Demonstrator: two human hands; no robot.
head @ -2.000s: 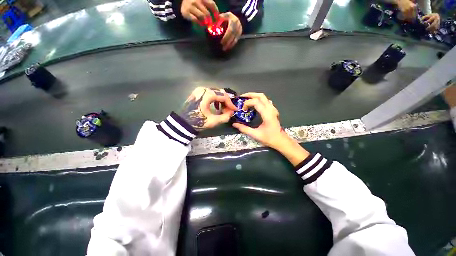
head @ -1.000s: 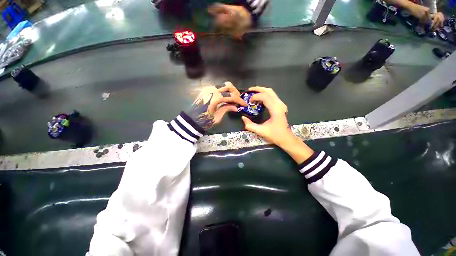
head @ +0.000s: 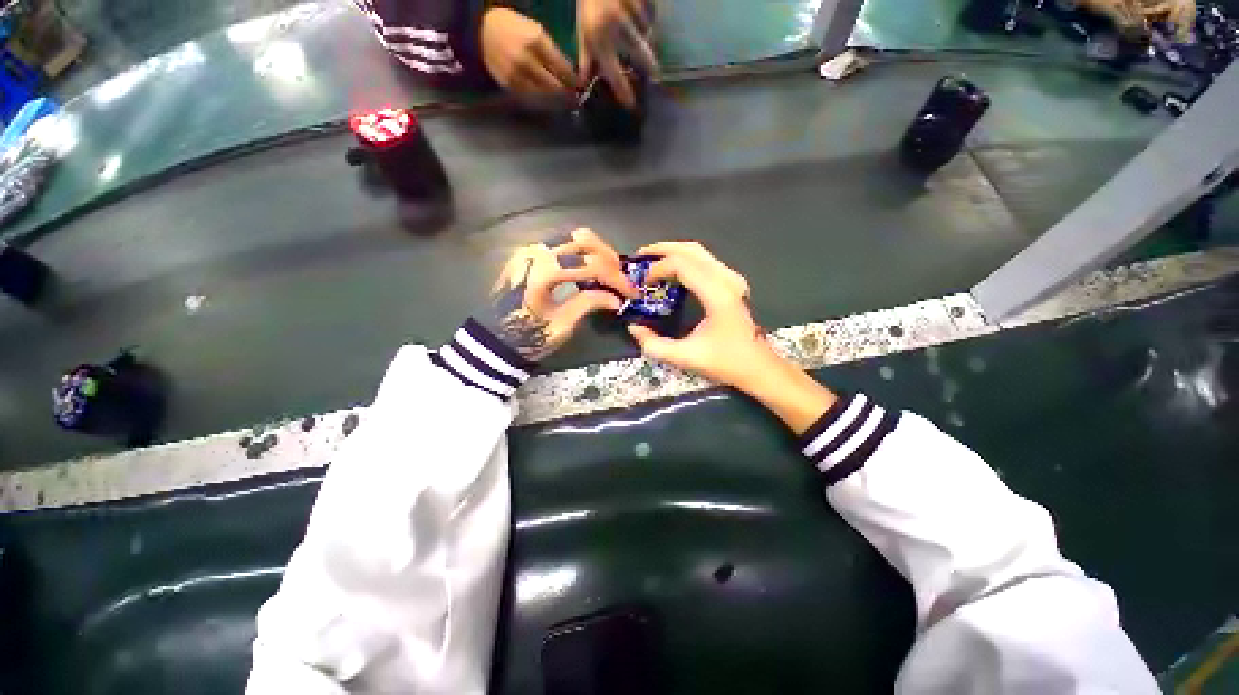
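A black electronic unit (head: 655, 295) with a blue-lit open end is between my two hands, over the belt near its pale edge rail. My right hand (head: 713, 315) curves around the unit's right side with thumb and fingers and grips it. My left hand (head: 560, 288) is at its left side, fingertips pinched together at the open end. Whether the left fingertips hold a wire or small part is too small to tell. The unit's lower body is mostly hidden by the hands.
On the belt (head: 313, 272) stand a red-lit unit (head: 386, 130), a dark unit (head: 944, 122) and a unit at left (head: 82, 397). Across it another person's hands (head: 571, 54) work on a unit. A grey post (head: 1114, 231) slants at right. A dark smartphone (head: 598, 654) lies near.
The units on the belt have moved left. The person opposite has let go of the red-lit unit and now handles another dark one. My hands stay around the same unit, shifted slightly.
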